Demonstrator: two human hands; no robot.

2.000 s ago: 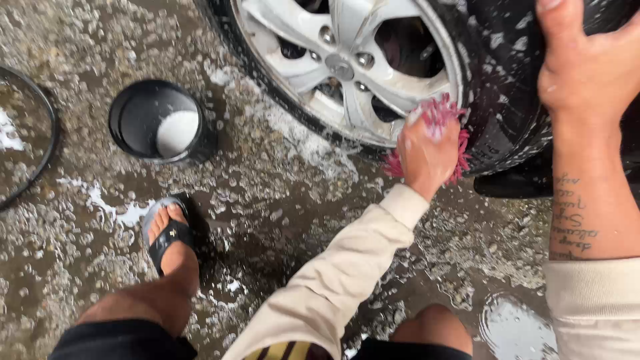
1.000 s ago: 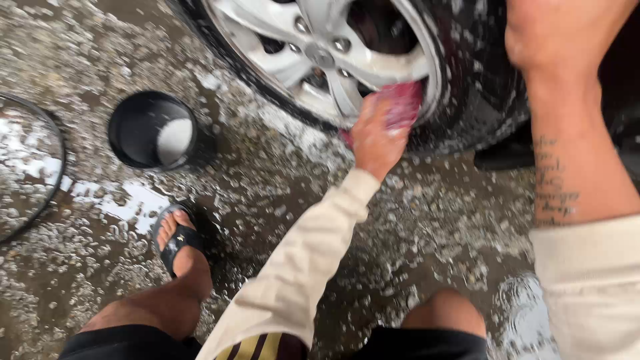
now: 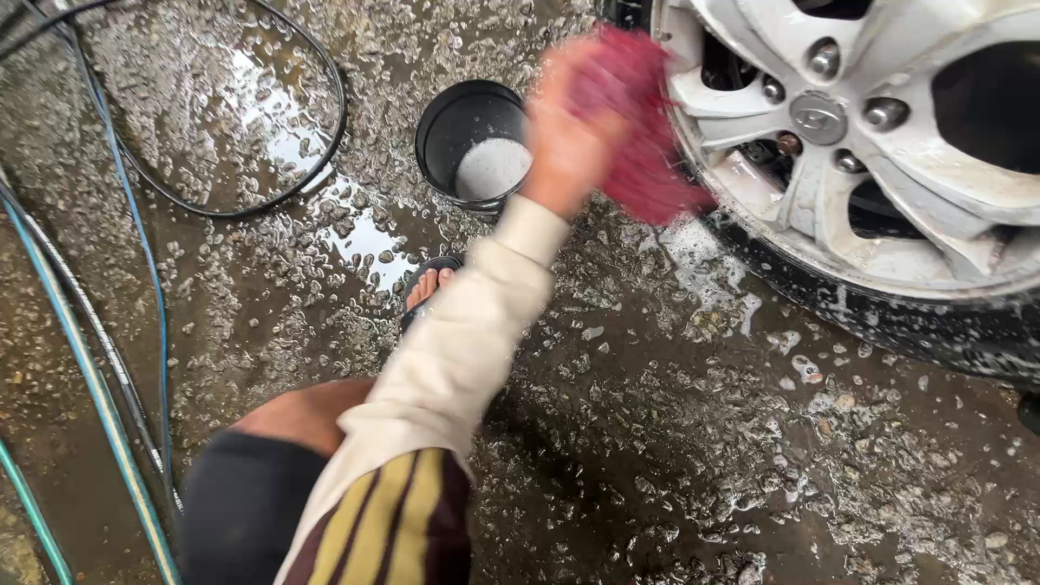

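Observation:
My left hand [image 3: 573, 134], blurred by motion and in a cream sleeve, grips a dark pink microfiber wash mitt or cloth [image 3: 650, 138]. It is between a black bucket [image 3: 429, 150] and a silver Hyundai alloy wheel [image 3: 812, 183]. The mitt overlaps the wheel's left edge in the view; whether it touches cannot be told. Whitish suds or sudsy water lie in the bucket, just left of my wrist. Foam and drops mark the black tire [image 3: 873, 321]. My right hand is out of view.
Wet, rough ground [image 3: 634, 455] bears puddles and foam [image 3: 703, 264]. A black hose [image 3: 337, 106] loops at the upper left, with blue and teal hoses [image 3: 85, 366] along the left side. My sandalled foot [image 3: 426, 288] is below the bucket.
My left hand has moved from the wheel's lower rim toward the bucket, still holding the mitt. My right hand, earlier at the tire, has gone out of view. The view has shifted left.

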